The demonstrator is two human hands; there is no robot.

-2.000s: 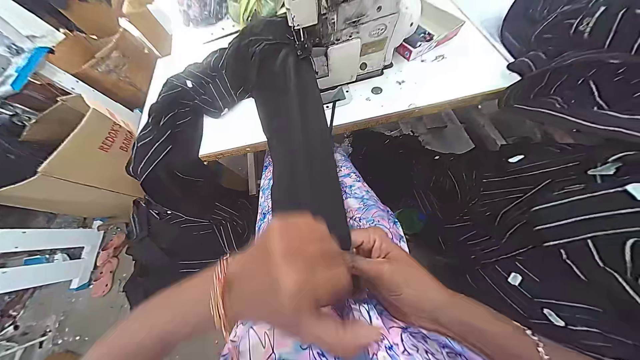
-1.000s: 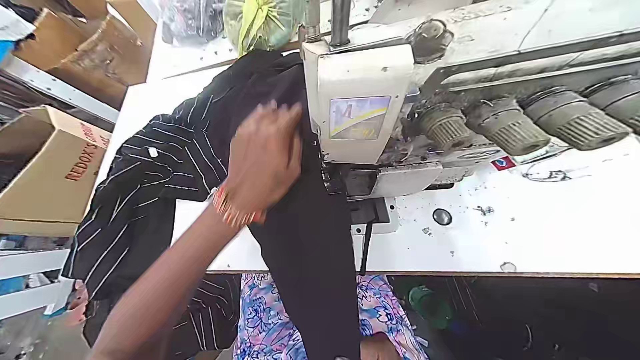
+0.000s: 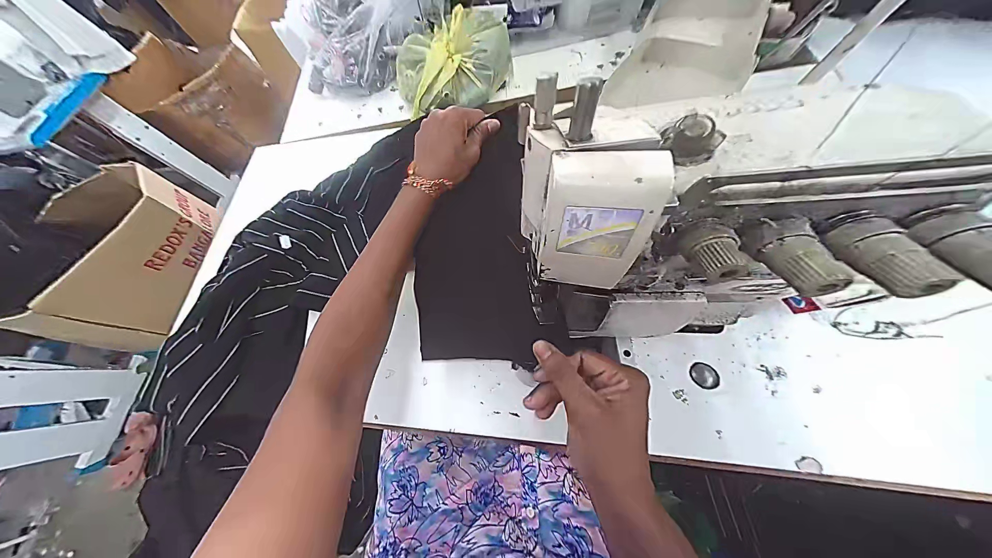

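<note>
Black fabric [image 3: 473, 287] lies on the white table, its right edge under the head of an industrial sewing machine [image 3: 601, 225]. Joined to it or lying against it, black cloth with white stripes [image 3: 287, 256] hangs over the table's left side. My left hand [image 3: 453, 143] rests on the far part of the black fabric, left of the machine head, fingers bent over the cloth; whether it grips the cloth is unclear. At the near corner of the fabric, just in front of the needle area, my right hand [image 3: 593, 384] pinches the edge between thumb and fingers.
A tied bag with a yellow top [image 3: 453, 62] and a clear plastic bag [image 3: 353, 46] stand behind the fabric. Tension knobs [image 3: 798, 256] line the machine's front at right. Open cardboard boxes [image 3: 124, 256] stand at left beside a white frame [image 3: 62, 411].
The fabric's near end, which ran down over the table edge one second ago, now lies on the tabletop. My left hand is farther along the fabric, and my right hand has come up beside the needle area.
</note>
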